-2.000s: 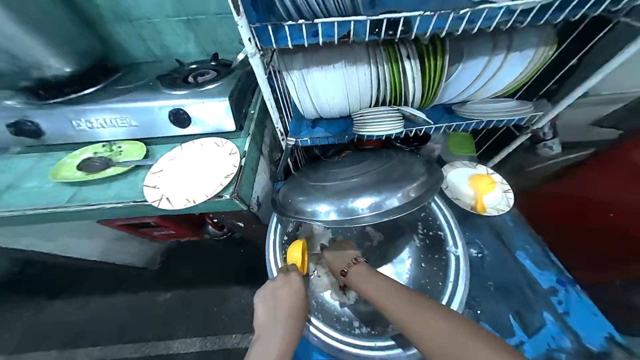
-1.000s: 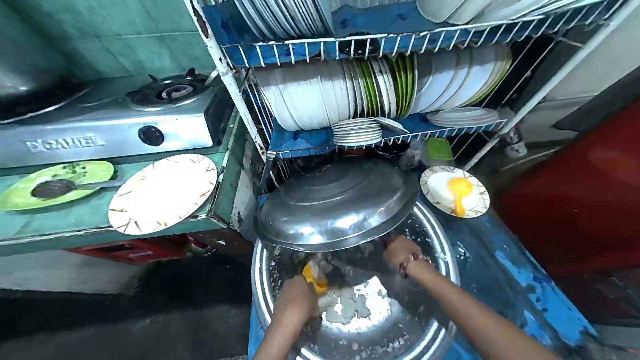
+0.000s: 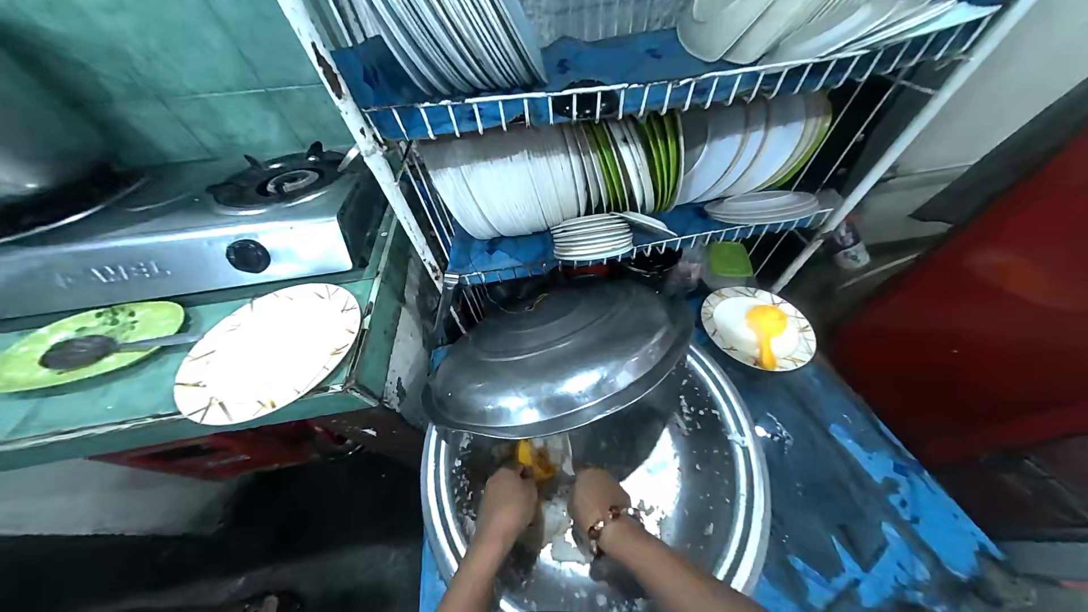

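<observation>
A wide metal basin [image 3: 741, 442] with white bits stuck to its inside lies below me, partly covered by a domed metal lid [image 3: 557, 361]. Inside the basin, my left hand [image 3: 507, 503] is closed on a yellow cup or scoop [image 3: 535, 460], just under the lid's near edge. My right hand [image 3: 597, 503], with a beaded bracelet at the wrist, is beside it over whitish, wet-looking food [image 3: 557, 517]. Its fingers point down and are partly hidden, so what they hold is unclear. A small patterned plate [image 3: 721, 327] with a white and a yellow-orange item on it stands right of the lid.
Behind the basin stands a white wire rack [image 3: 663, 98] full of plates. At left, a gas stove [image 3: 170, 255], an oval plate [image 3: 268, 353] and a green dish [image 3: 153, 321] with a ladle sit on a green tiled counter. Blue peeling surface [image 3: 884, 510] lies at right.
My right hand has moved left from the basin's right side and is now close to my left hand. The yellow cup remains in my left hand, now near the lid's edge.
</observation>
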